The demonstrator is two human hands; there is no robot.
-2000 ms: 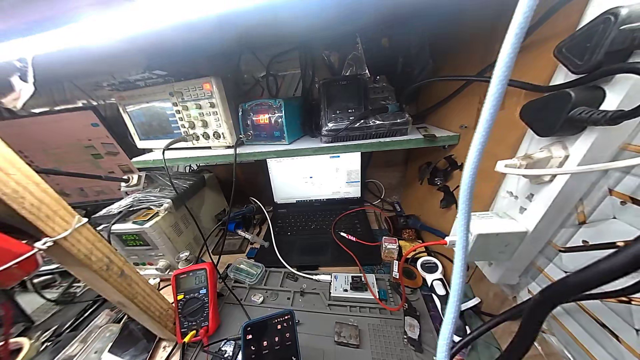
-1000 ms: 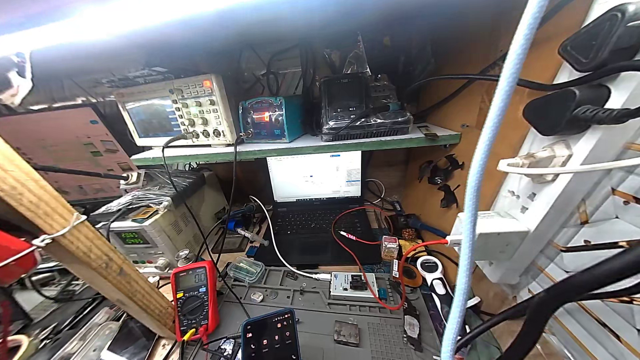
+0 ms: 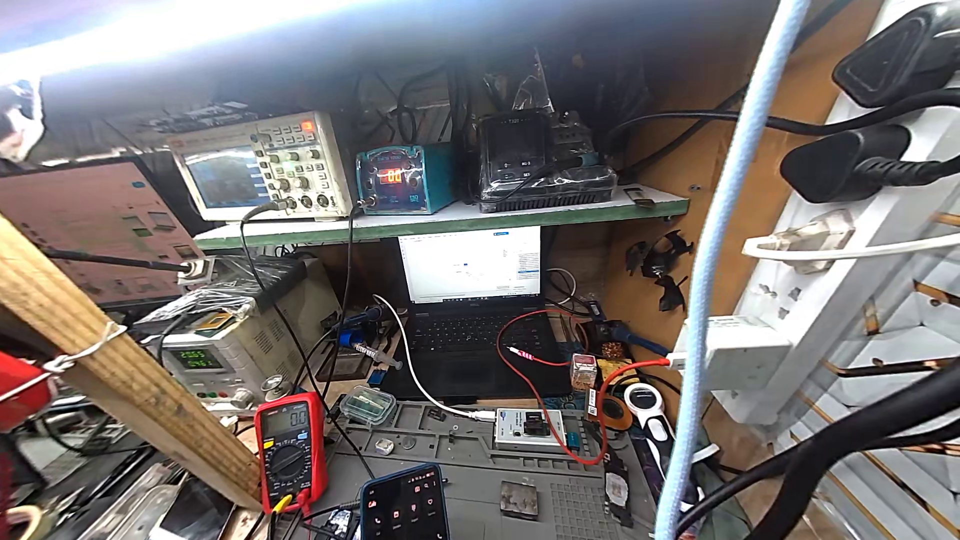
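Observation:
Neither my left hand nor my right hand is in the frame. A smartphone [image 3: 405, 504] with a lit screen stands at the bottom edge, over a grey silicone repair mat [image 3: 465, 487]. Left of it lies a red digital multimeter [image 3: 291, 450] with red and yellow leads plugged in. A small white chip programmer [image 3: 529, 429] with a black socket rests on the mat, joined to a white cable. Behind it an open laptop [image 3: 472, 330] shows a bright page. A square metal block [image 3: 519, 499] lies on the mat, and a clear plastic case [image 3: 367, 405] is near its back left.
The green-edged shelf [image 3: 450, 223] holds an oscilloscope [image 3: 259, 169], a blue soldering station [image 3: 405, 178] and a black station [image 3: 544, 161]. A bench power supply [image 3: 240, 345] is at left behind a wooden post [image 3: 112, 367]. A pale blue cord [image 3: 724, 247] and black cables cross the right side.

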